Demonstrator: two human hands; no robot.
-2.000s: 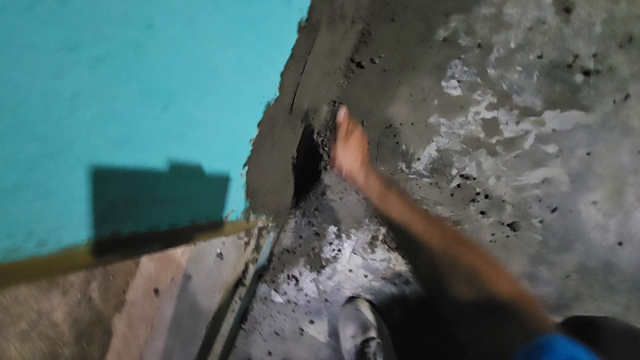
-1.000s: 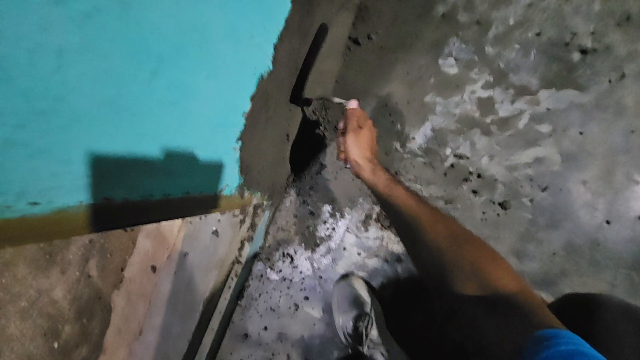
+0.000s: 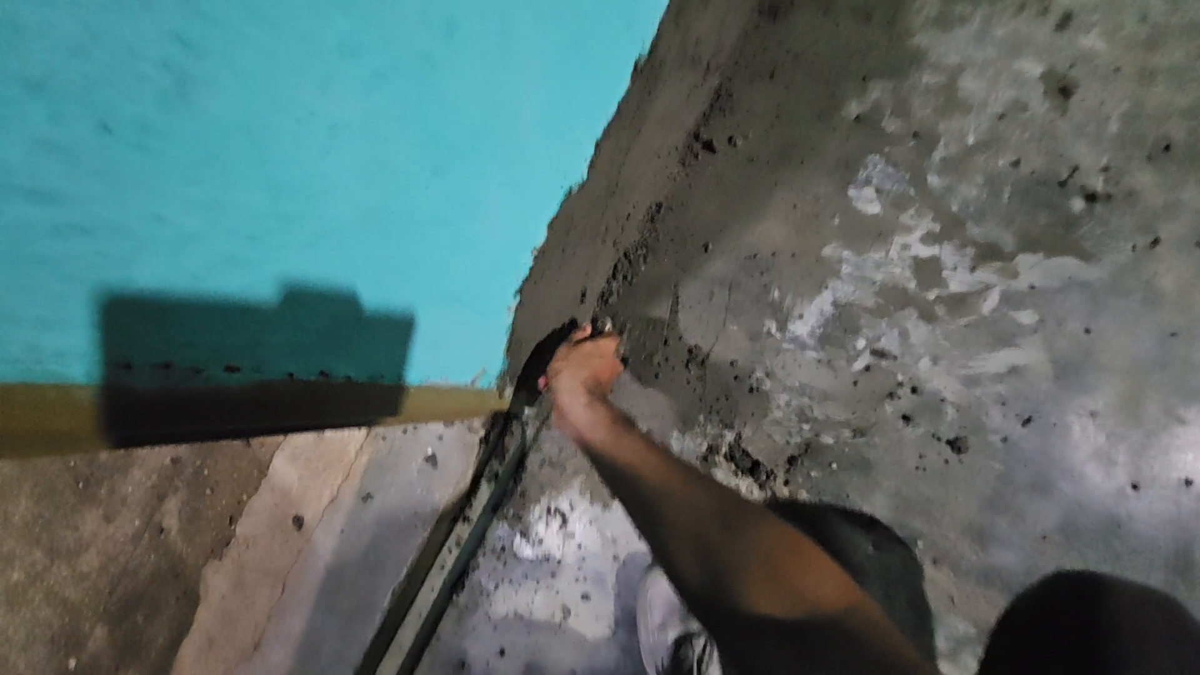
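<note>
My right hand (image 3: 586, 367) is closed around a trowel, of which a small light part (image 3: 603, 325) shows by the fingers. Its blade is hard to tell from the dark shape beside the hand. The hand is low along the band of wet grey mortar (image 3: 586, 225), which runs up the edge of the turquoise wall (image 3: 356, 141). Loose mortar crumbs (image 3: 630, 258) lie in a line above the hand. My left hand is out of view.
Below the wall's yellow strip (image 3: 455, 404), a narrow rail or channel (image 3: 450, 553) runs down from the corner. The grey floor (image 3: 966, 375) has pale patches and scattered crumbs. My shoe (image 3: 664, 619) and dark-clothed knees are at the bottom. A boxy shadow falls on the wall.
My right hand has moved down along the mortar band to the wall's corner. The trowel blade, plainly seen above the hand one second ago, no longer shows there.
</note>
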